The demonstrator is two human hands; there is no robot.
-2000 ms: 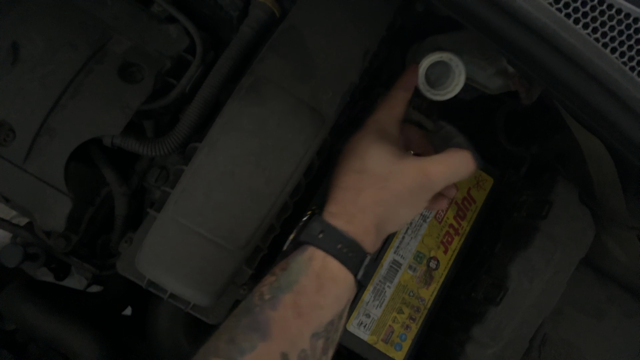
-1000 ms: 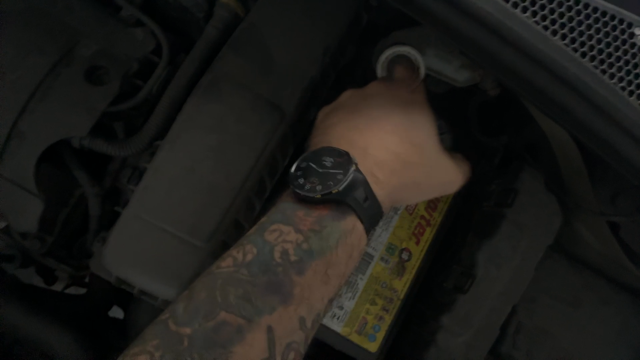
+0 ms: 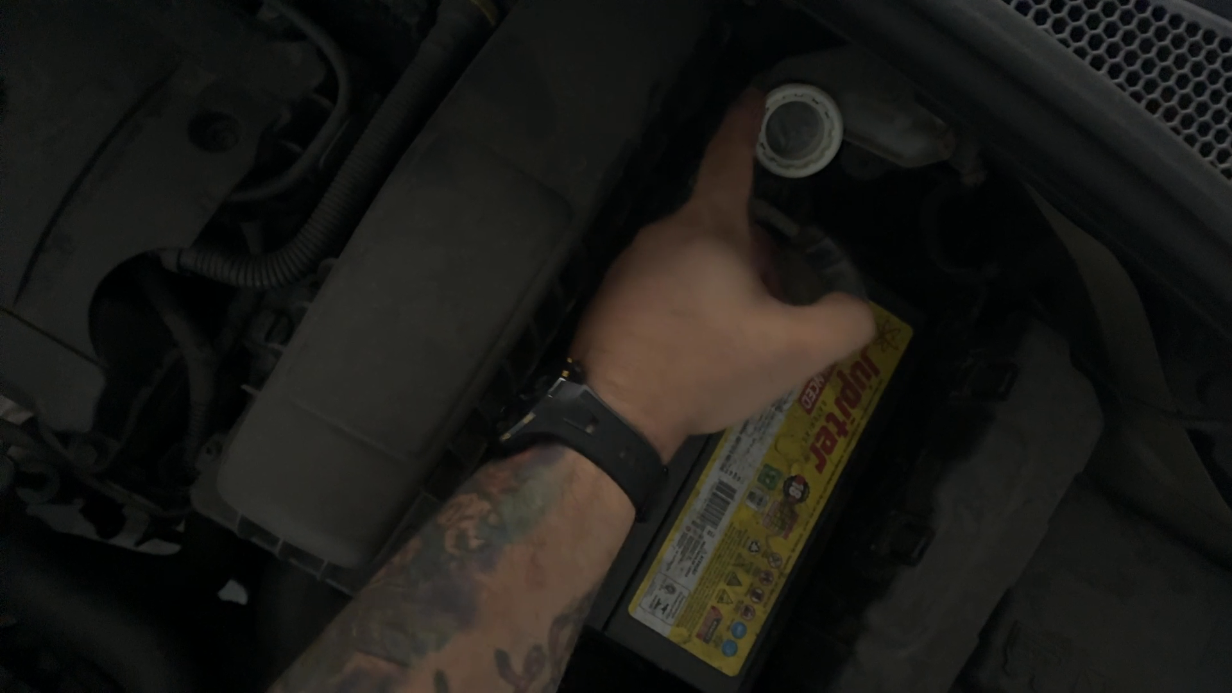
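Observation:
My left hand (image 3: 712,308), with a dark watch (image 3: 587,423) on its wrist, reaches palm down over the engine bay. Its index finger is stretched out beside the pale round neck (image 3: 800,131) of a fluid reservoir, at the rim's left side. The neck stands uncapped. My thumb points right, over the upper end of a car battery (image 3: 770,520) with a yellow label. A dark curved part (image 3: 818,260) shows between thumb and index finger; whether the hand holds it cannot be told. The other fingers are hidden. My right hand is out of view.
A long black plastic housing (image 3: 404,308) lies left of the hand, with a corrugated hose (image 3: 308,250) beyond it. An engine cover (image 3: 87,144) is at upper left. A honeycomb grille (image 3: 1145,77) edges the upper right. The scene is dim.
One second ago my index finger was at the opening of the neck, covering part of it; it is now at the left of the rim and the opening shows.

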